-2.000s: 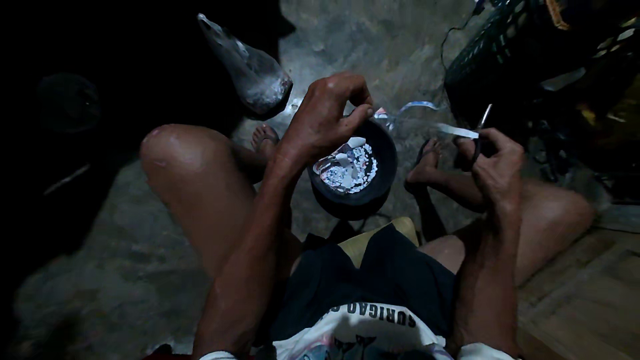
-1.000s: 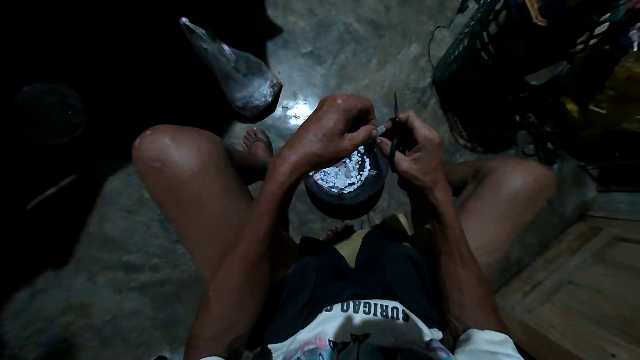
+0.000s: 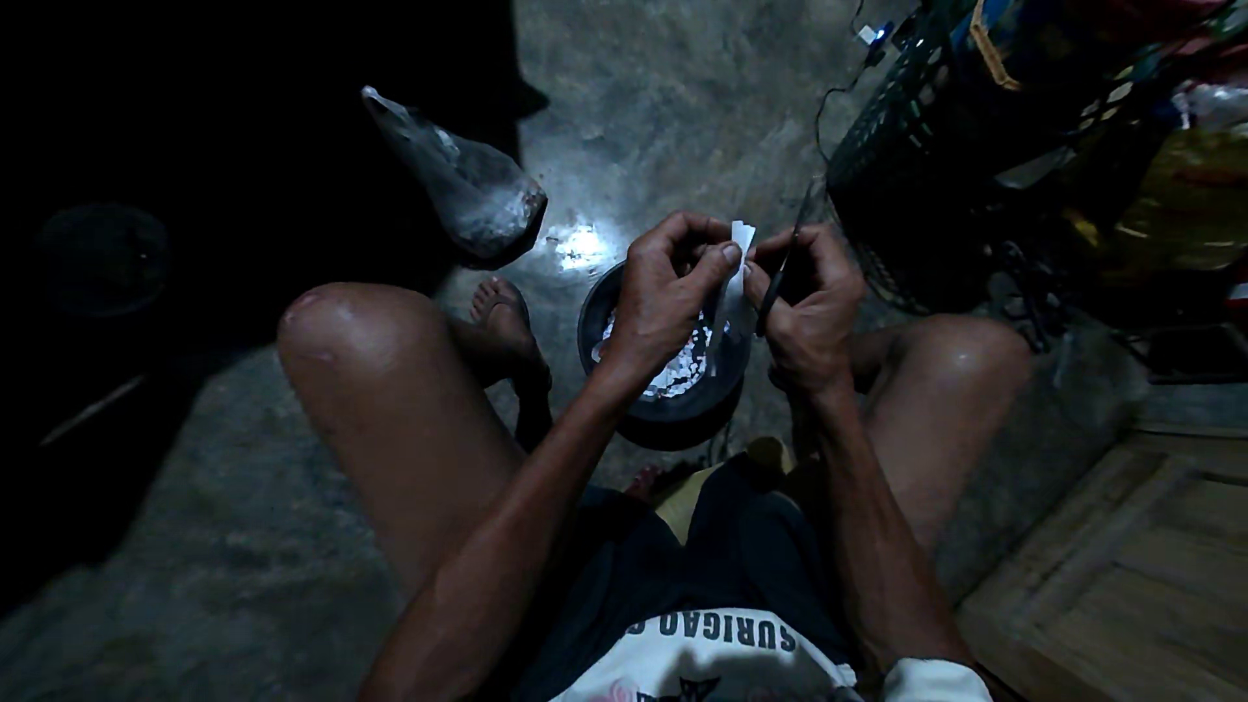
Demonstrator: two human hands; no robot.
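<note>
Between my knees stands a dark round tub [image 3: 673, 419] with small white cut pieces [image 3: 680, 369] in it. My left hand [image 3: 673, 288] pinches thin whitish strips [image 3: 738, 255] between thumb and fingers above the tub; their lower ends hang over it. My right hand [image 3: 809, 302] is just right of the strips, its fingertips close to them or touching them. In it is a pair of scissors [image 3: 783, 273], with the dark blades pointing up and away from me. The finger loops are mostly hidden by the hand.
A clear plastic bag [image 3: 468, 190] with contents stands on the concrete floor beyond my left foot. At the upper right are a dark green plastic basket [image 3: 877, 127] holding items and a thin cable [image 3: 824, 107]. A wooden panel [image 3: 1121, 575] lies at the lower right.
My right hand has come in from the right with the scissors, close to my left hand. The strip that stretched between the hands two seconds ago now hangs from my left hand in a bunch.
</note>
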